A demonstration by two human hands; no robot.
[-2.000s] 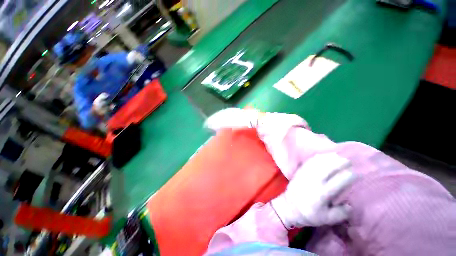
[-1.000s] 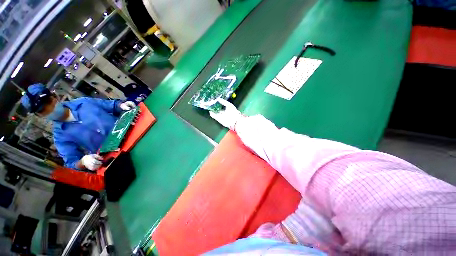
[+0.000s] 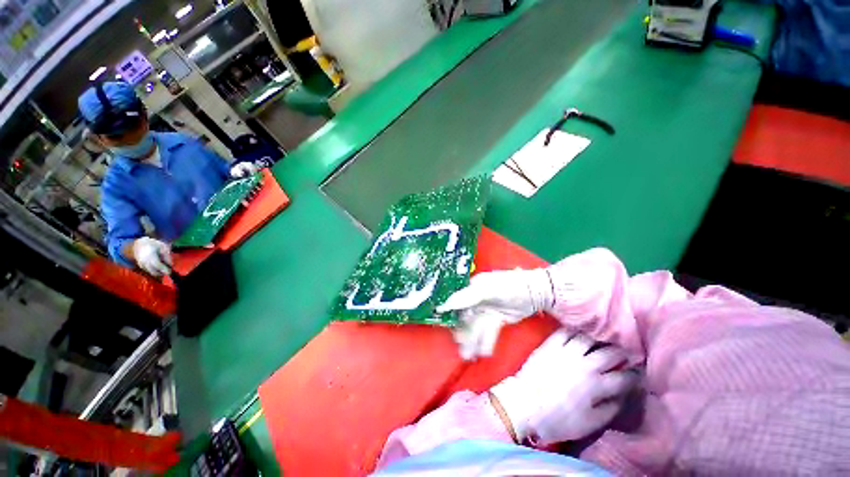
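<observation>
The green circuit board point(image 3: 410, 261) shows its solder side, with a broad silvery-white angular track. It is tilted above the red pad point(image 3: 363, 373), near the pad's far edge. My right hand point(image 3: 494, 303), in a white glove, grips the board at its near right corner, thumb on the face and the other fingers partly hidden or blurred below. My left hand point(image 3: 568, 387), also in a white glove, lies near my right sleeve at the bottom, fingers apart, with no object seen in it.
A white dotted card point(image 3: 541, 163) lies on the green bench point(image 3: 643, 186), with thin dark tweezers on it and a black curved tool point(image 3: 582, 119) at its edge. A dark inset belt point(image 3: 410, 140) runs behind. A blue-clad person point(image 3: 158, 186) at left holds another board. A calculator point(image 3: 219, 452) is at lower left.
My right hand has reached to the board on the belt, gripped it and brought it nearer, over the red pad. My left hand was out of clear view a second ago and shows again.
</observation>
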